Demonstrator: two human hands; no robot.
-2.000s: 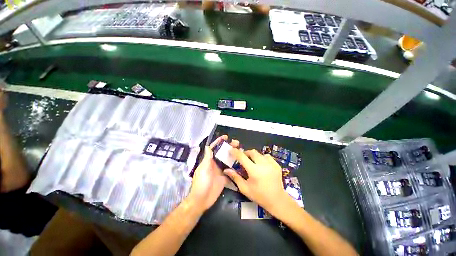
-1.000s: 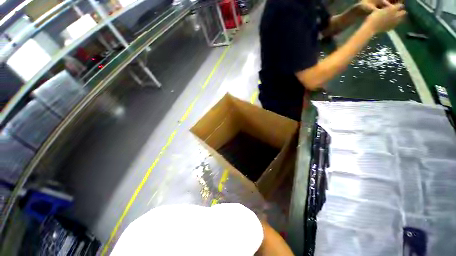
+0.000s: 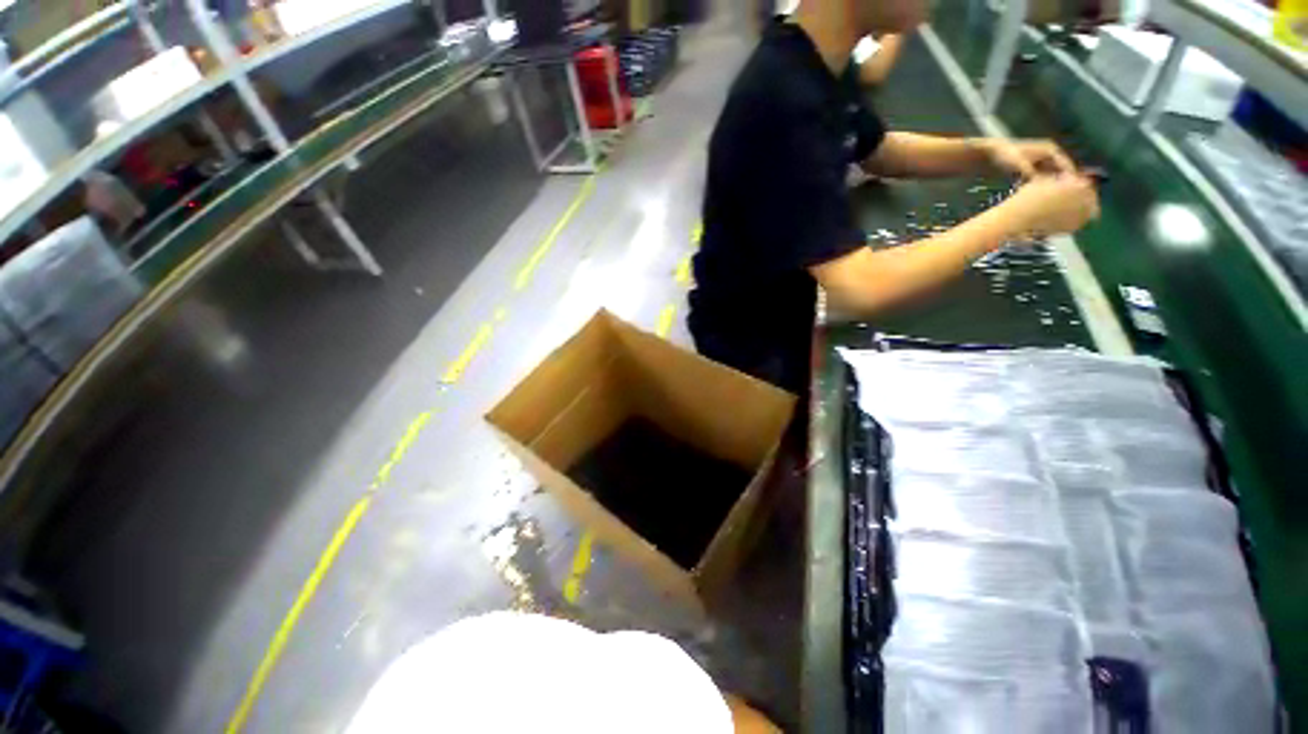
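Observation:
Neither of my hands can be made out. A white foam liner sheet [image 3: 975, 502], ribbed and creased, covers the stacked black-edged trays [image 3: 866, 574] at the lower right. A dark phone housing [image 3: 1119, 694] lies on the sheet near the bottom edge, partly cut off. An open brown cardboard box [image 3: 531, 394] stands on the floor left of the bench, dark inside. A white rounded shape [image 3: 545, 681] fills the bottom middle, with a small strip of skin beside it; I cannot tell which body part it is.
A person in a dark shirt [image 3: 782, 187] stands beyond the box, both hands together over the bench. The green conveyor [image 3: 1219, 330] runs along the right, with a small phone part [image 3: 1140, 310] near its edge. Shelving and another line stand left, beyond yellow floor lines [image 3: 330, 552].
The view has swung left from the bench to the floor and box. My hands, earlier holding a part-assembled phone, have left the picture. The neighbouring person now shows more fully.

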